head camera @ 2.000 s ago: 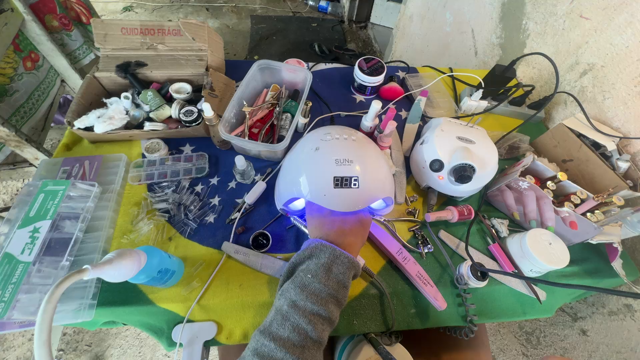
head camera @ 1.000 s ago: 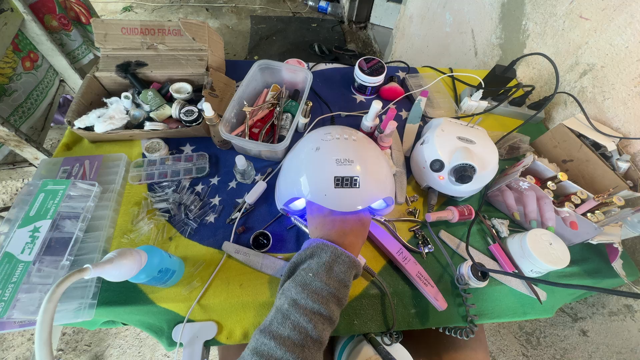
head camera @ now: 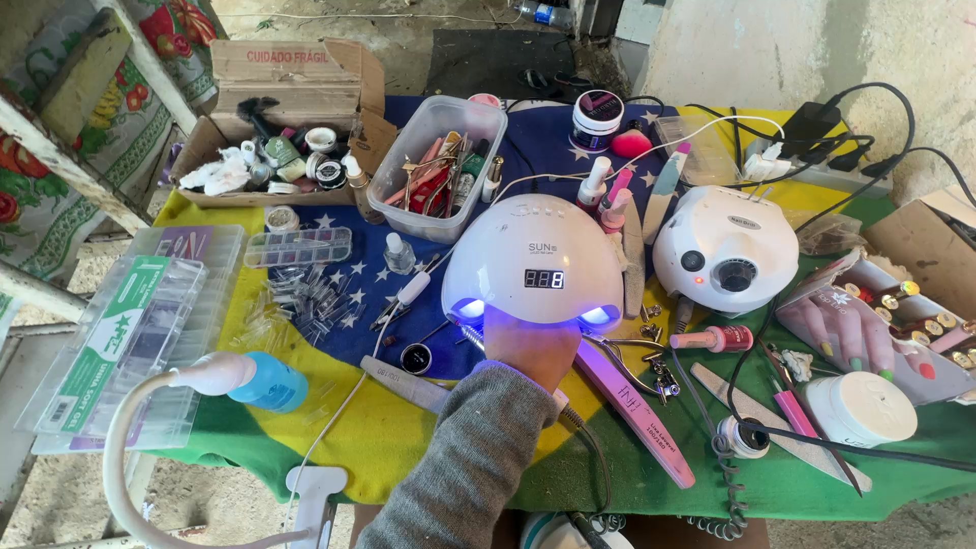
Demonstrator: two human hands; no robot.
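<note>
My left hand (head camera: 532,352) reaches palm-side unclear into the front opening of a white UV/LED nail lamp (head camera: 488,248), between two glowing violet-blue lights. Its fingers are hidden inside, so whether they hold anything cannot be seen. A grey sleeve covers the forearm, which enters from the bottom edge. Right of the wrist lies a pink nail file (head camera: 637,419), beside a metal nipper (head camera: 616,362). Left of the wrist a pale nail file (head camera: 404,383) is partly covered by the sleeve, near a small open pot (head camera: 415,358). My right hand is out of view.
A white nail drill machine (head camera: 724,244) stands right of the lamp, with cables around it. Behind are a plastic tub of tools (head camera: 374,179) and a cardboard box (head camera: 286,88). Clear nail tips (head camera: 316,305), plastic cases (head camera: 164,305) and a blue bottle (head camera: 274,385) are at left.
The lit digit on the lamp's display has changed. My left hand has stayed in the lamp's opening.
</note>
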